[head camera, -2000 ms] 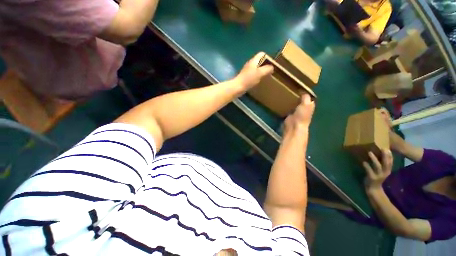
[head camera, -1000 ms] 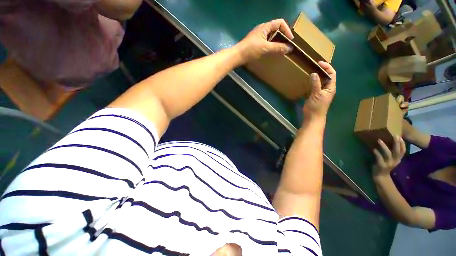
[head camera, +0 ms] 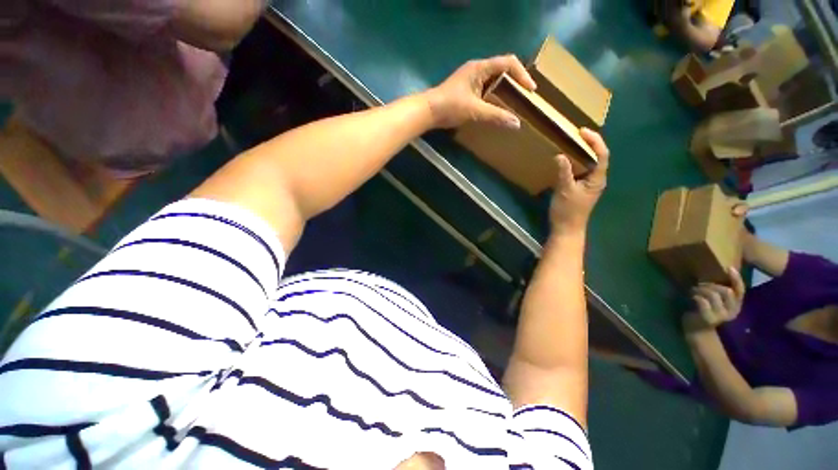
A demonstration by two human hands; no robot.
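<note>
A brown small carton [head camera: 515, 147] lies near the table's front edge, with its lid flap [head camera: 549, 119] along the top side between my hands. My left hand [head camera: 475, 94] holds the flap's left end, fingers over the far side and thumb on the near side. My right hand [head camera: 577, 184] holds the right end the same way, thumb bent in front. A second carton [head camera: 571, 81] stands right behind the flap. Its lower part is hidden.
The green workbench [head camera: 634, 179] has a pale metal edge. At right a person in purple [head camera: 767, 340] holds a carton [head camera: 696, 234]. Open cartons [head camera: 740, 101] stand at far right. A person in pink [head camera: 119, 83] is at left, and a yellow sleeve [head camera: 715, 11] shows opposite.
Since two seconds ago, my thumbs have shifted along the flap. Over the last second the flap's dark gap has narrowed. The person in purple has moved their fingers on their carton. The view has shifted.
</note>
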